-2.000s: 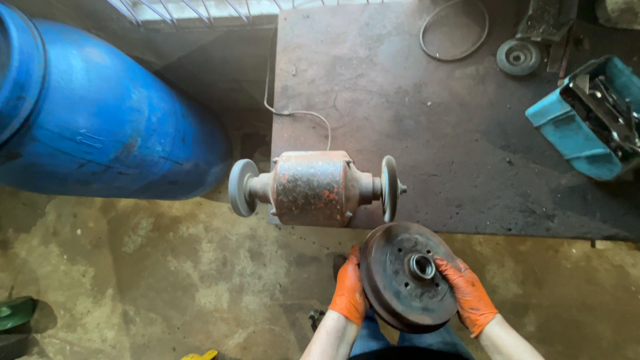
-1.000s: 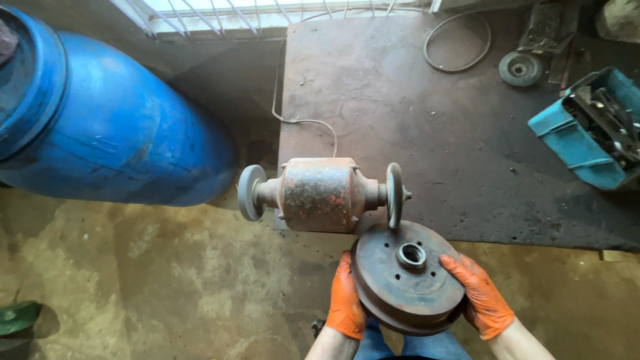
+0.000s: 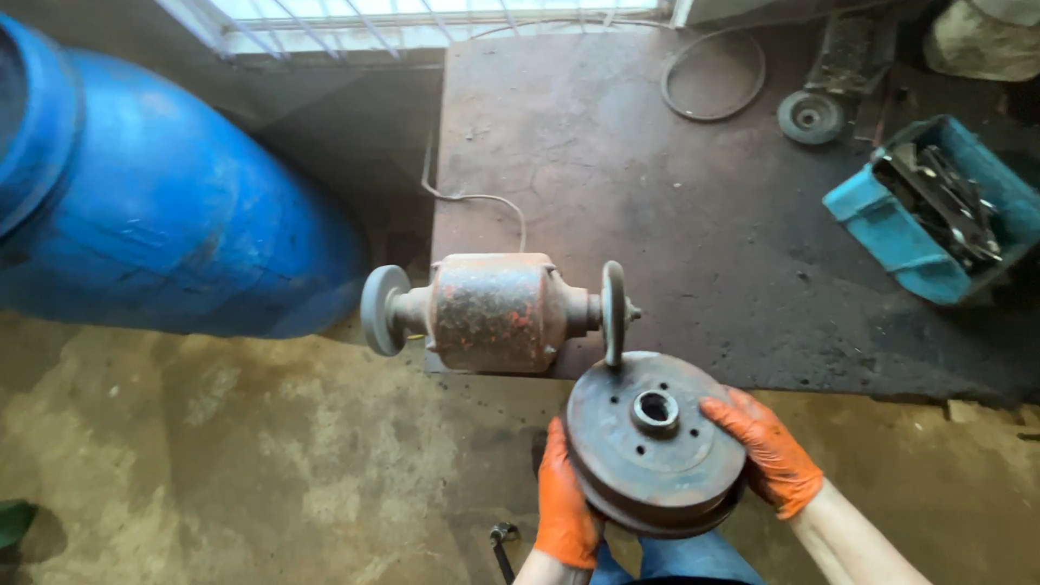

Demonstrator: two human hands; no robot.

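A rusty metal brake drum [image 3: 674, 479] with a raised central hub and several bolt holes is held between my two hands, its flat face tilted up. My left hand [image 3: 565, 504], in an orange glove, grips its left rim. On its upper right side lies my right hand [image 3: 768, 451], also gloved in orange, with fingertips on the face. The drum's far edge meets the lower edge of the right wheel [image 3: 613, 313] of a bench grinder [image 3: 496, 313]. The grinder's grey left wheel [image 3: 385, 310] touches nothing. Whether the wheels spin cannot be told.
The grinder sits at the near edge of a dark workbench [image 3: 569, 162]. A blue plastic barrel [image 3: 179, 211] stands at left. On the bench's right are a teal crate [image 3: 902, 244] of metal parts, a small wheel [image 3: 811, 118] and a looped cable [image 3: 668, 89]. A barred window is behind.
Both hands have brought the drum up against the grinder's right wheel; two seconds ago it was just below the wheel, its face turned more to the right.
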